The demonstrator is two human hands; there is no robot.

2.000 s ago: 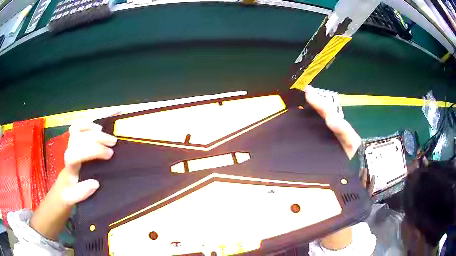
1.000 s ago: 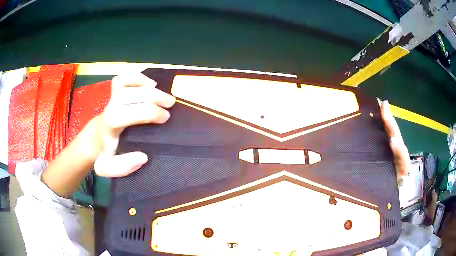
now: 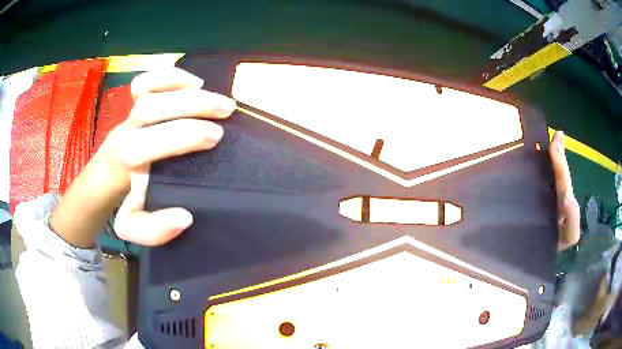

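Observation:
An assembled tablet is held up close to the camera with its textured black back cover towards me. The cover has two pale angular panels, a small central plate and yellow-gold lines; its bottom edge is cut off by the picture. My left hand grips its left side, with fingers over the back and the thumb lower down. My right hand holds its right edge; only some fingers show, the rest is hidden behind the tablet.
Red bubble bags stand at the left beside the green bench with its yellow stripe. A worn metal post with yellow tape rises at the upper right. Blurred clear wrap shows at the lower right.
The tablet has moved right and closer to the camera, and it now fills more of the picture. Its tilt has changed. Both hands have kept their hold.

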